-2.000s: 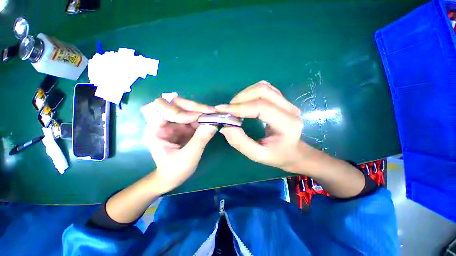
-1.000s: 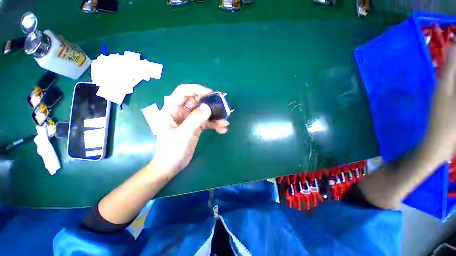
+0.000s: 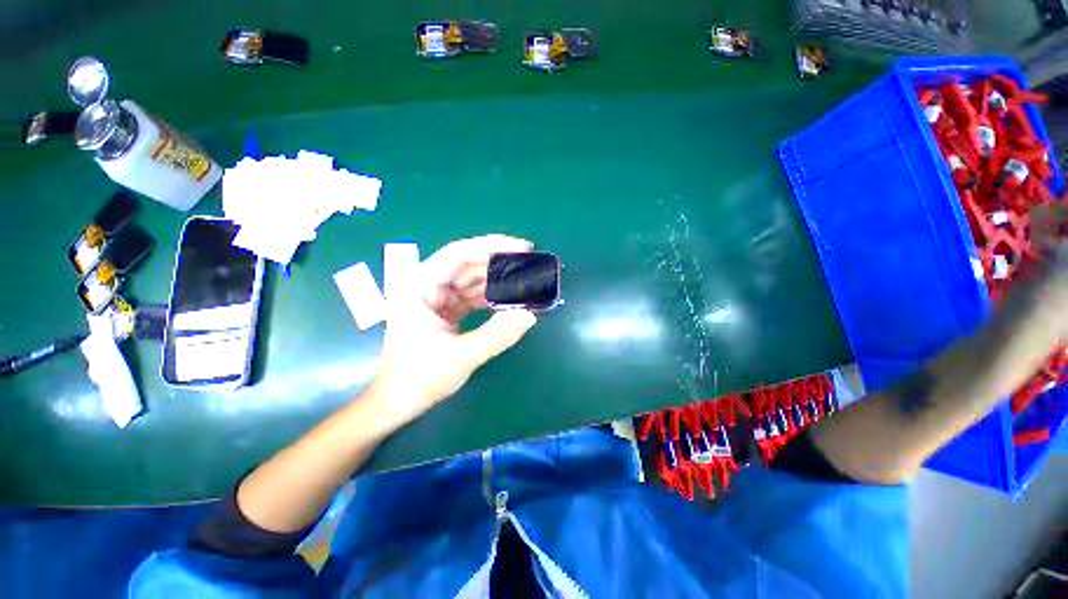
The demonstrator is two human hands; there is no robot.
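My left hand (image 3: 439,322) holds a closed watch (image 3: 524,281) by its edges above the green bench, with the glossy black display facing up. My right hand (image 3: 1048,281) is at the right edge of the picture, over the blue parts bin (image 3: 884,222) heaped with red clamps (image 3: 990,152). It is blurred and partly cut off, so its fingers and anything in them cannot be made out.
Cleaning paper (image 3: 293,201), a smartphone (image 3: 212,302), a solvent bottle (image 3: 152,158), a marker pen (image 3: 41,355) and set-aside watches (image 3: 103,284) lie left. Open watches (image 3: 454,39) are spaced along the back. Red-clamped watches (image 3: 691,439) stand at the front edge.
My right hand has left the watch and moved right to the blue bin. My left hand has turned the watch from edge-on to display up. The view has shifted, showing more of the bin.
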